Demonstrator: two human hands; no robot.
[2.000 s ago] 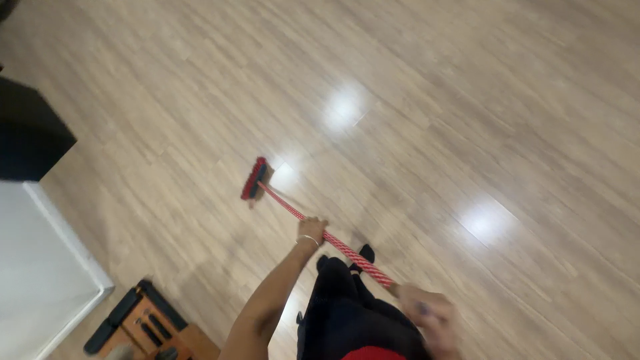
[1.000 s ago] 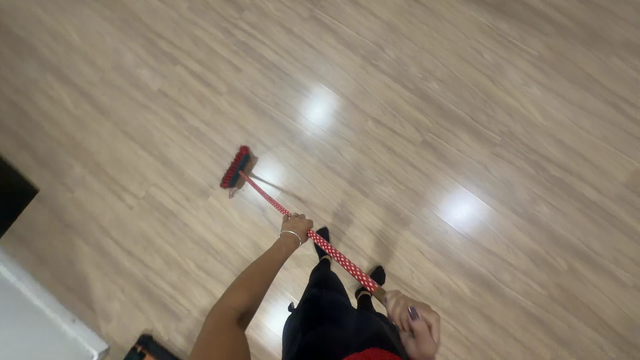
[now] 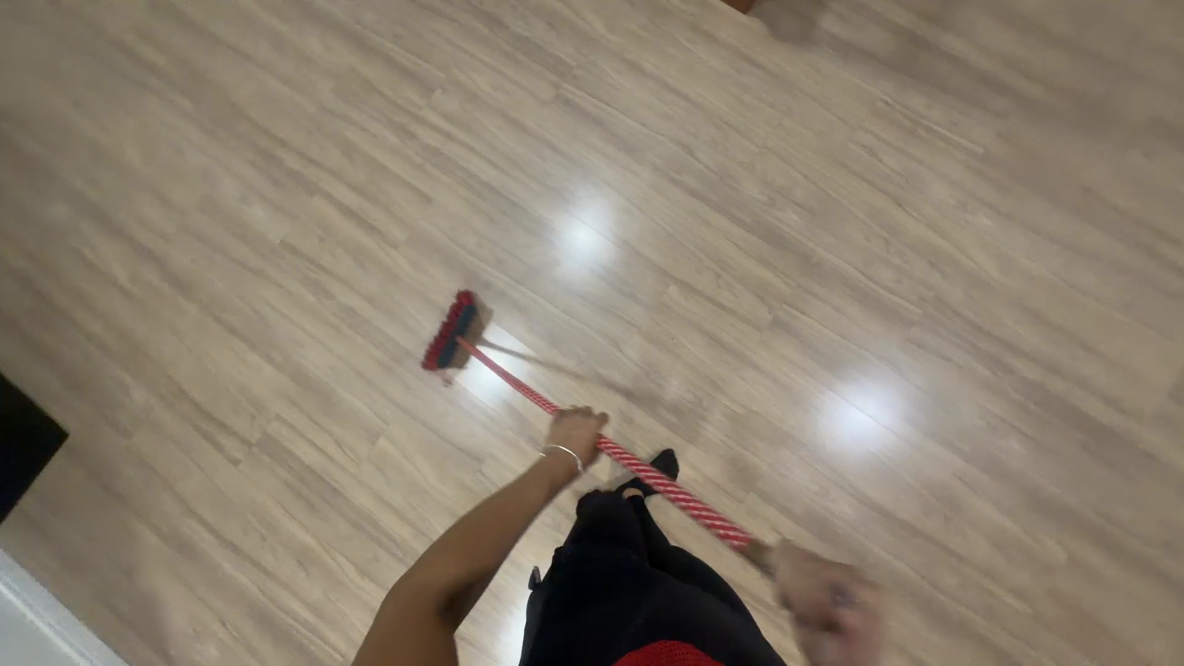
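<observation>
A broom with a dark head and red bristles (image 3: 452,331) is at the left of centre, over the wood-look floor. Its red-and-white patterned handle (image 3: 680,498) slants down to the right across the view. My left hand (image 3: 578,433), with a bracelet at the wrist, is closed around the middle of the handle. Near the handle's top end, my right hand (image 3: 826,597) grips it; this hand is blurred. Below the handle are my dark trousers and a black shoe (image 3: 664,465).
A black object (image 3: 26,444) juts in at the left edge. At the lower left corner is a white edge (image 3: 46,606), perhaps a wall base. A small brown object (image 3: 740,5) shows at the top edge. Light reflects off the floor planks (image 3: 860,277).
My feet have shifted beneath me, and one shoe now shows where two were visible one second ago. The orange-brown object at the lower left has left the view. Both hands still hold the broom.
</observation>
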